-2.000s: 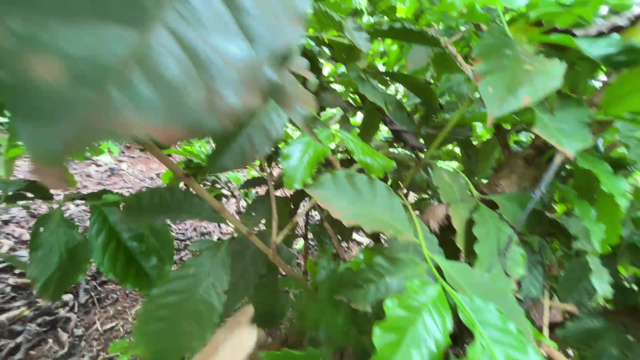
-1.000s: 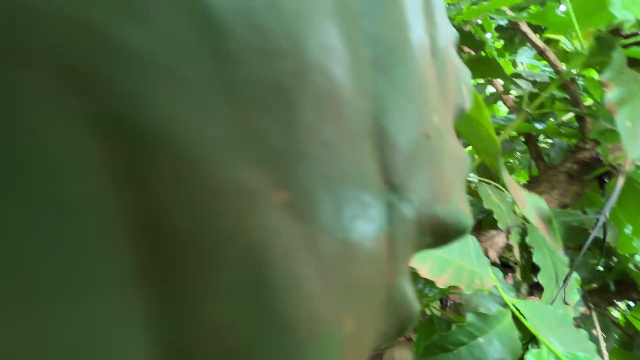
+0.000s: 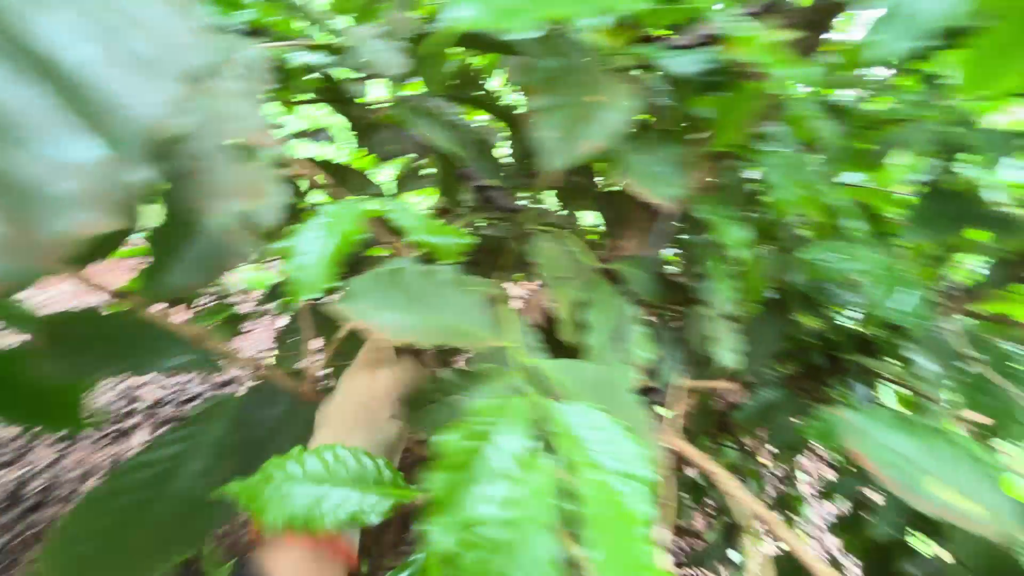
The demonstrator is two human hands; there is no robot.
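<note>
My left hand [image 3: 364,404], blurred, reaches up from the lower left of the head view among leafy branches. A green leaf [image 3: 320,488] crosses in front of its wrist, where a red band [image 3: 316,546] shows. The fingertips are near a thin twig and the underside of a broad leaf [image 3: 424,304]; blur and foliage hide whether they hold anything. My right hand is not in view.
A large blurred leaf [image 3: 88,120] hangs very near at the upper left. A brown branch [image 3: 744,496] slants through the lower right. Leaf litter [image 3: 120,416] covers the ground at left.
The large leaf that covered most of the view one second ago now fills only the upper left. My left hand and its red wristband show clearly lower down.
</note>
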